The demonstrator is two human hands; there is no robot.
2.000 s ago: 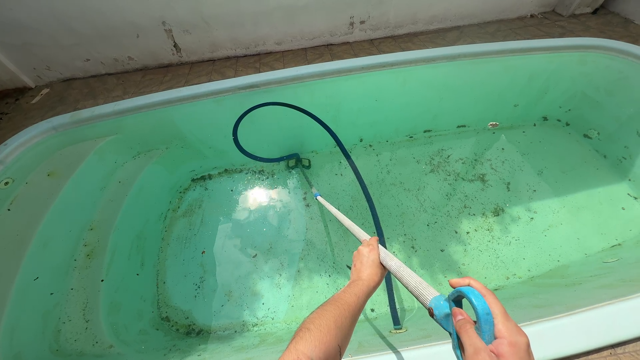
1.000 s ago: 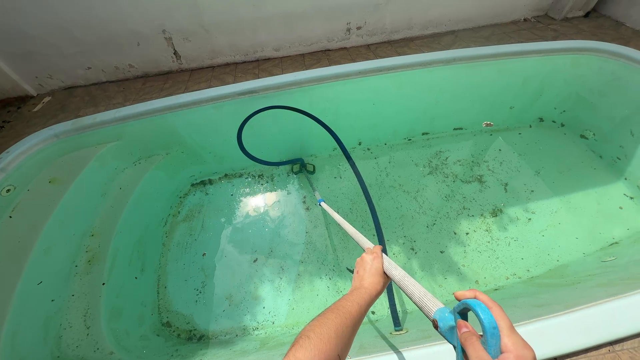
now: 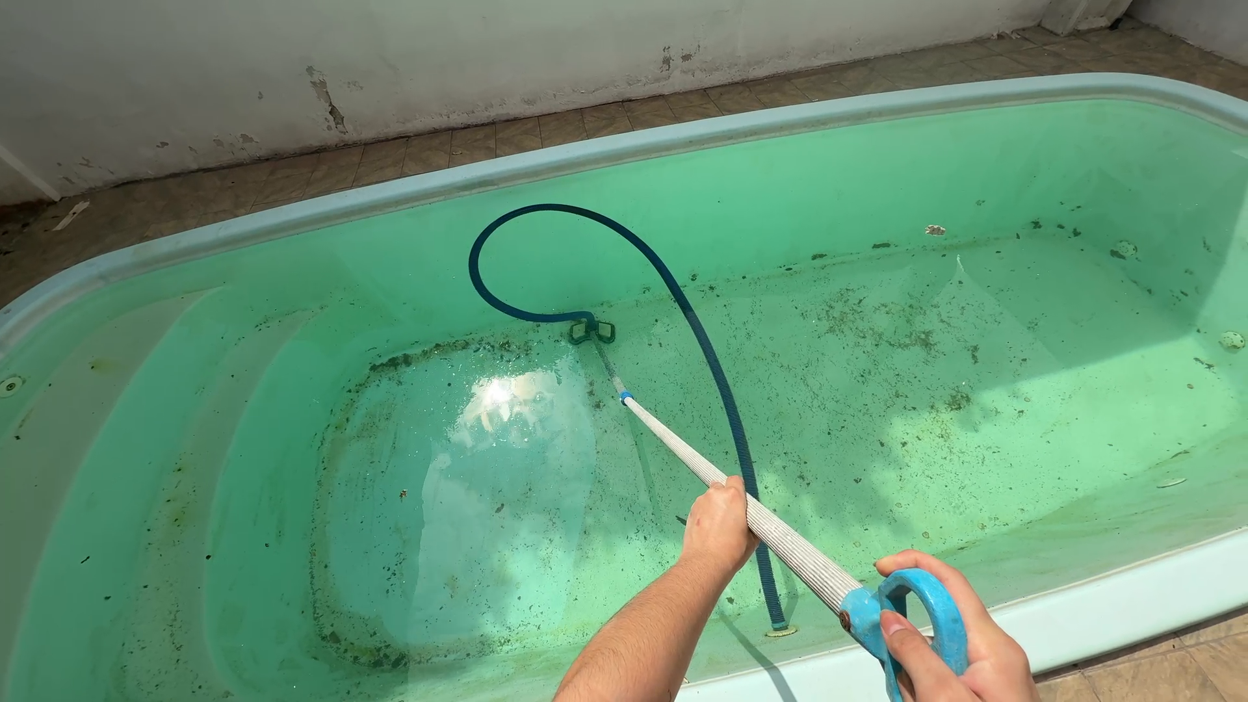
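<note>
A ribbed white telescopic pole (image 3: 795, 546) slants down into the green water of a pool. My left hand (image 3: 720, 522) is closed around its middle. My right hand (image 3: 951, 634) grips the blue loop handle (image 3: 921, 609) at its upper end, with the fingers through and around the loop. At the pole's far end a pool vacuum head (image 3: 592, 332) lies under water near the far side of the floor. A dark blue hose (image 3: 717, 366) rises from that head, curls in a big loop, and runs to a round fitting (image 3: 782, 632) in the near wall.
The pool's pale rim (image 3: 624, 141) curves around the basin. Submerged steps (image 3: 127, 380) lie at left. Dark debris (image 3: 892, 331) is scattered over the floor at right. Brown tiles (image 3: 604, 119) and a peeling white wall (image 3: 487, 58) stand beyond the far rim.
The vacuum head has shifted slightly to the right along the pool floor since the earliest frame. Both hands stay on the pole, and the hose loop has shifted a little with the head.
</note>
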